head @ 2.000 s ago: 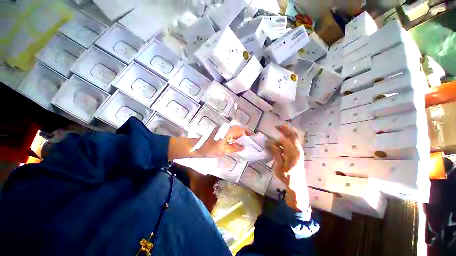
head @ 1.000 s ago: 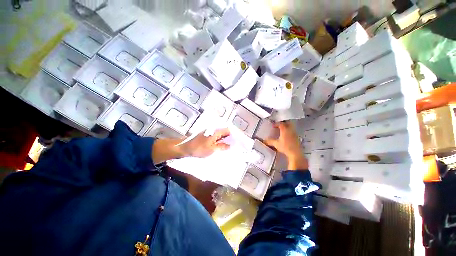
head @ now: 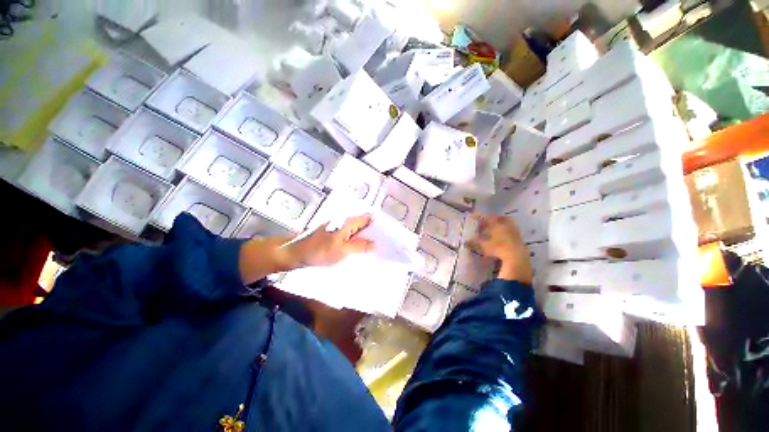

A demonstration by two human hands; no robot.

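My left hand holds thin white leaflets, thumb on top, over the near edge of the box rows. The leaflets are overexposed, and I cannot tell how many. Open white box bases stand in tight rows, several showing a rounded outline inside. My right hand reaches down at the right end of these rows, fingers bent, touching or just above a white box. Its fingertips are blurred, and any grip is hidden.
White box lids lie heaped behind the rows. Stacked white boxes stand at right. Yellow sheets lie at upper left. Clear plastic hangs below the near edge. An orange object is at far right.
My hands, together over a small white piece two seconds ago, are now apart. Since one second ago, my right hand has moved right, uncovering a box base. The leaflets remain in my left hand.
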